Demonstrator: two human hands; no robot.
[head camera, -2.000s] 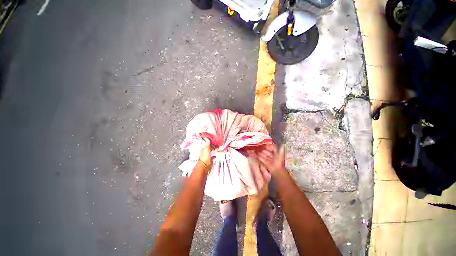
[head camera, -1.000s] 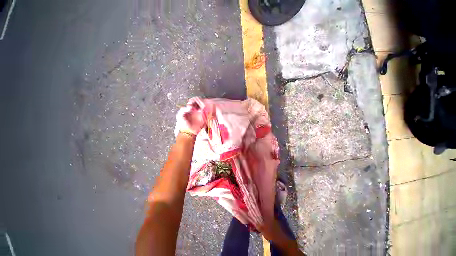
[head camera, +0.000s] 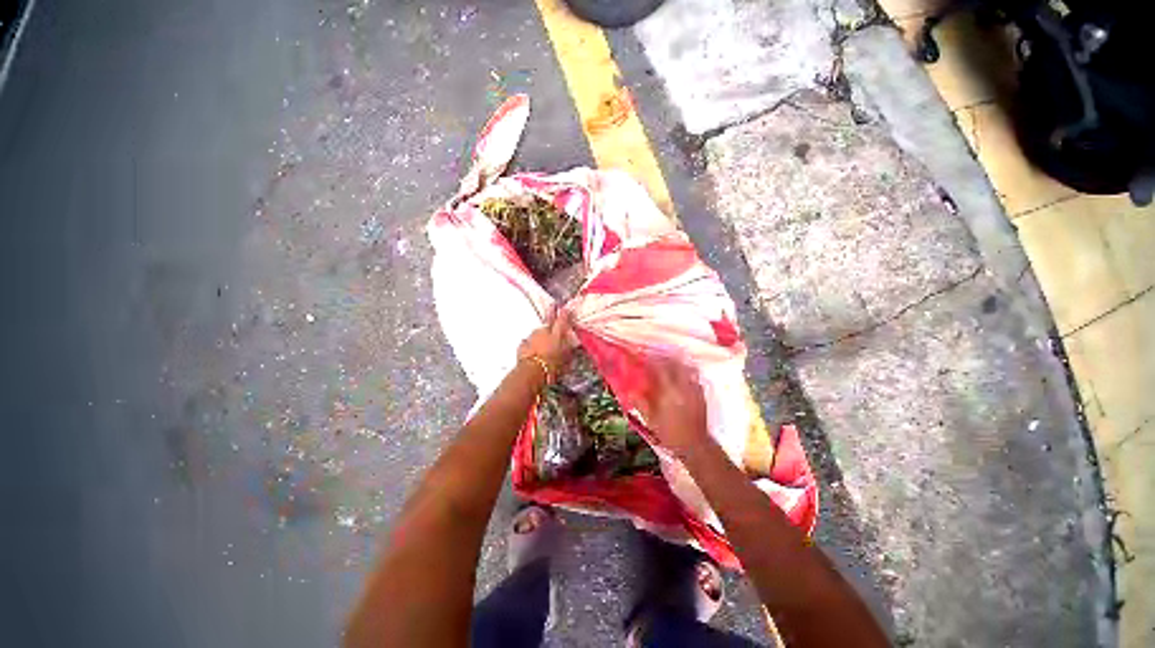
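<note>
The pale pink-white bundle cloth (head camera: 488, 298) with red parts lies on the ground in front of my feet, partly open. Yellow-brown dried herb (head camera: 538, 234) shows in its far opening. Green leafy stems (head camera: 608, 437) and a shiny clear plastic bag (head camera: 561, 437) show in the near opening. My left hand (head camera: 551, 344) grips the gathered cloth at the middle, between the two openings. My right hand (head camera: 671, 403) is over the right part of the cloth; it is blurred and I cannot tell whether its fingers hold the fabric.
A yellow line (head camera: 602, 95) runs under the cloth between grey asphalt (head camera: 253, 367) and cracked concrete slabs (head camera: 861, 241). A dark scooter (head camera: 1089, 108) stands on tan paving at the upper right. Part of a wheel (head camera: 614, 10) shows at the top edge.
The tied, closed bundle has come open and spread wider, showing its contents. My left hand has moved from its left corner to the middle. The view has turned slightly.
</note>
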